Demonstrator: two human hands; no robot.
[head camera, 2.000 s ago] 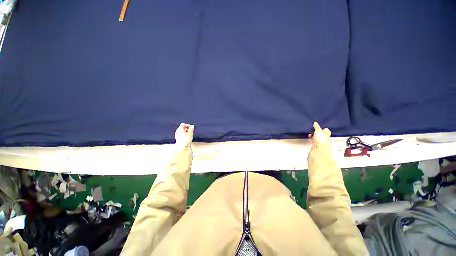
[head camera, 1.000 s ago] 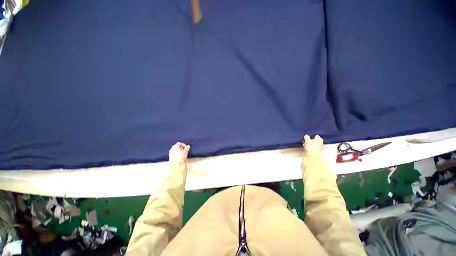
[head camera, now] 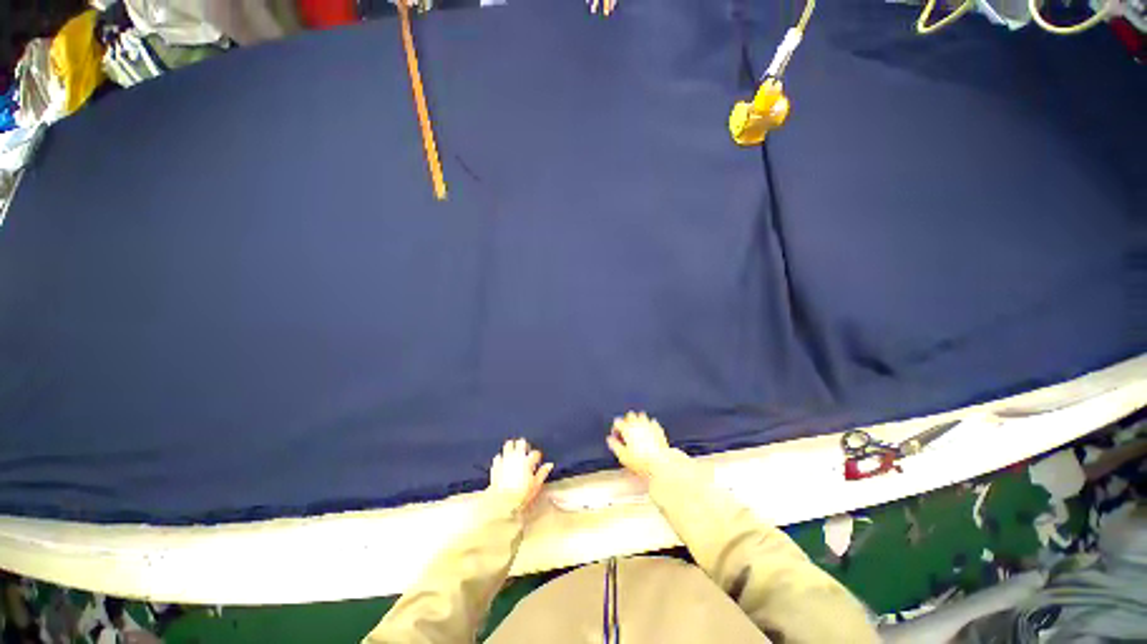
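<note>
Navy fabric [head camera: 340,289] covers most of the table, with its near edge running along the pale table edge and a long fold right of centre. My left hand [head camera: 517,473] rests at the fabric's near edge, fingers pointing forward. My right hand [head camera: 639,442] lies a little to its right on the same edge, fingers on the cloth. The hands are close together; whether they pinch the edge is hard to tell. An orange-brown wooden stick [head camera: 425,113] lies on the cloth, its far end at a person's hand.
Shears [head camera: 891,453] with red and black handles lie on the pale table edge [head camera: 805,484] at right. A yellow connector [head camera: 760,113] hangs on a cord over the cloth. Another person's fingers [head camera: 604,5] show at the far edge. Scraps litter the green floor [head camera: 931,541].
The view has tilted up, showing the far side and yellow connector. My hands have moved closer together, the right one leftward and flatter. The stick shows at greater length.
</note>
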